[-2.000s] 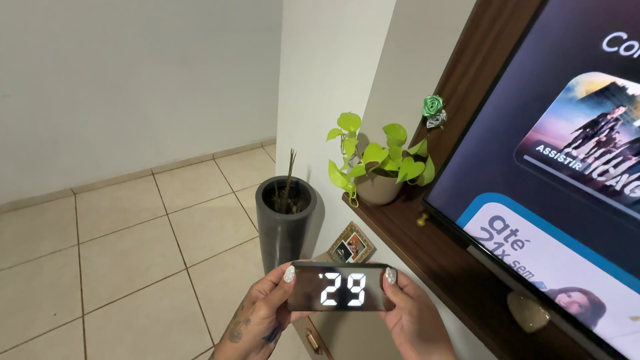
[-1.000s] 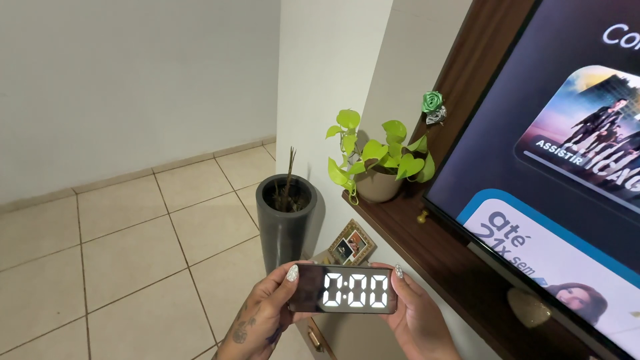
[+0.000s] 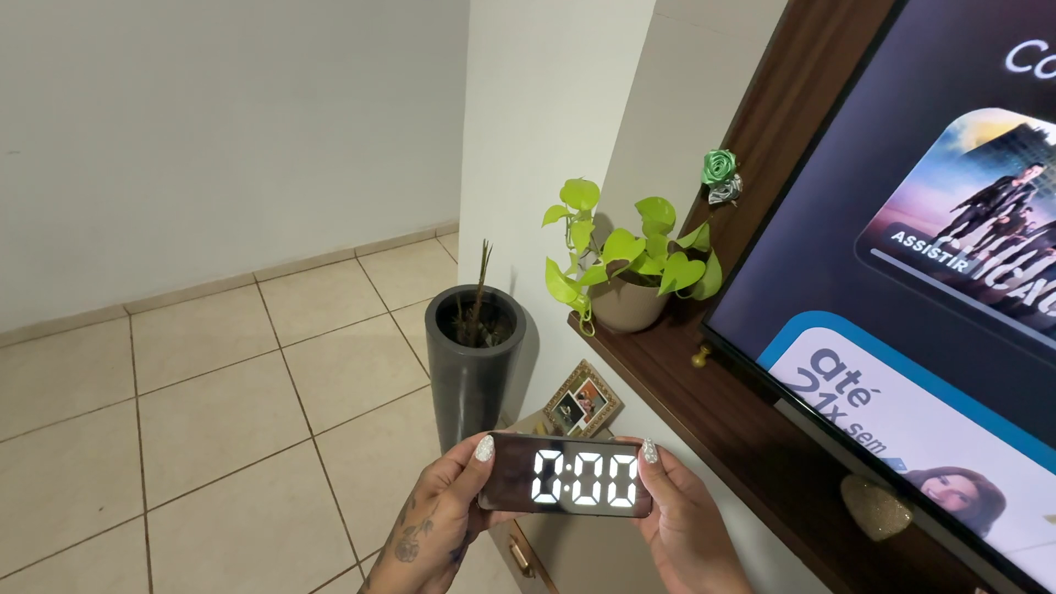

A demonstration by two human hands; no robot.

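Note:
Between my two hands, low in the middle of the view, is a black digital clock (image 3: 566, 476) with lit white digits reading 0:00. My left hand (image 3: 450, 503) grips its left end, with the thumb on the front face. The right end is held by my right hand (image 3: 678, 511), its thumb at the upper corner. The fingers behind the clock are hidden. Just beyond the clock's top edge stands a patterned picture frame (image 3: 582, 399), partly covered by it.
A tall dark planter (image 3: 472, 388) stands on the tiled floor (image 3: 223, 445). On the brown wooden shelf (image 3: 660, 375) sit a potted plant (image 3: 629, 304), a small gold figure (image 3: 700, 356) and a glittery heart (image 3: 876, 506). A television (image 3: 825, 239) fills the right side. A drawer handle (image 3: 520, 554) shows below.
The clock's display read 29 in the oldest frame, then 0:00, and it still reads 0:00. Both hands have kept their hold on it.

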